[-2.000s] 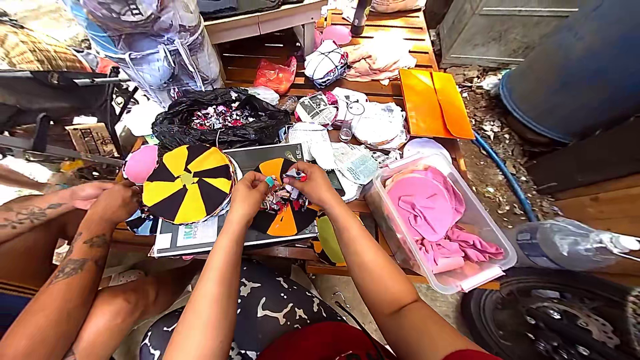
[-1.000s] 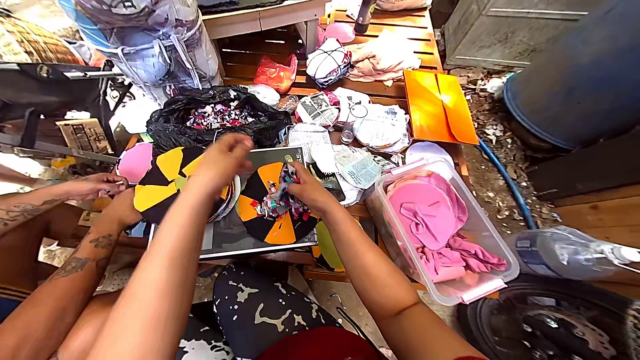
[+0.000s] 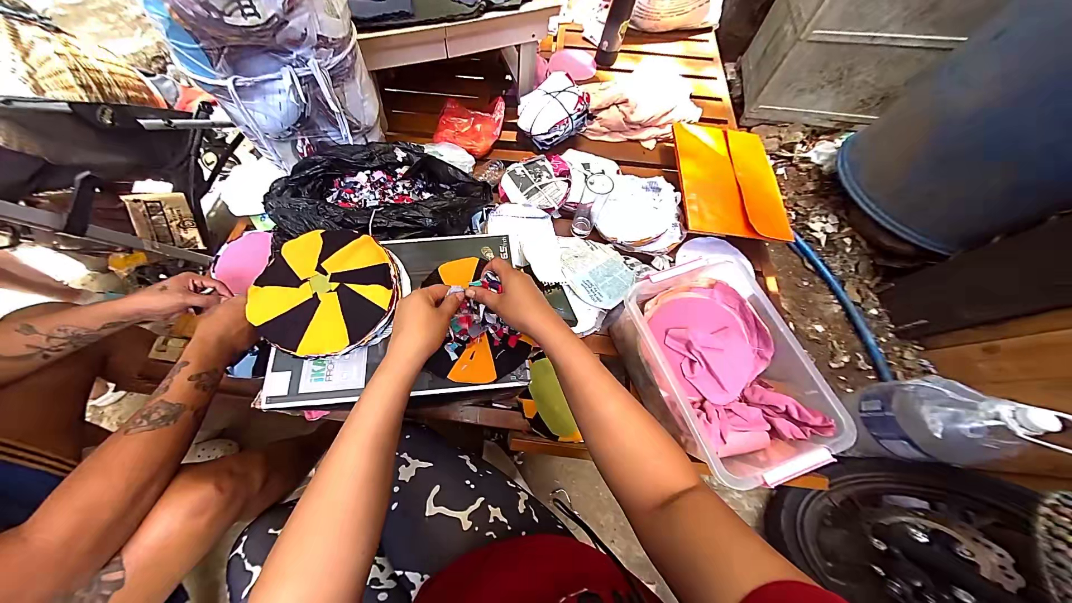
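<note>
My left hand point(image 3: 425, 322) and my right hand point(image 3: 512, 297) meet above an orange-and-black fabric disc point(image 3: 474, 360). Fingertips of my left hand pinch a small pale scrap point(image 3: 455, 291); my right hand holds several coloured fabric scraps point(image 3: 490, 283). More scraps lie heaped on the disc's middle, partly hidden by my hands. The disc rests on a flat grey printed box point(image 3: 394, 387). A yellow-and-black fabric disc point(image 3: 322, 293) on a stack lies left of my left hand. Behind it, a black plastic bag point(image 3: 293, 201) holds many small fabric scraps point(image 3: 381, 186).
At left are a co-worker's tattooed forearms and hands point(image 3: 222, 318), beside a pink disc point(image 3: 243, 261). A clear plastic tub point(image 3: 804, 360) of pink fabric stands at right. Behind lie an orange folder point(image 3: 729, 180), round white bundles point(image 3: 636, 209) and a small glass point(image 3: 581, 219) on the slatted wooden table point(image 3: 703, 75).
My left hand was over the yellow-and-black disc one second ago; it has come back right to meet my right hand above the orange-and-black disc.
</note>
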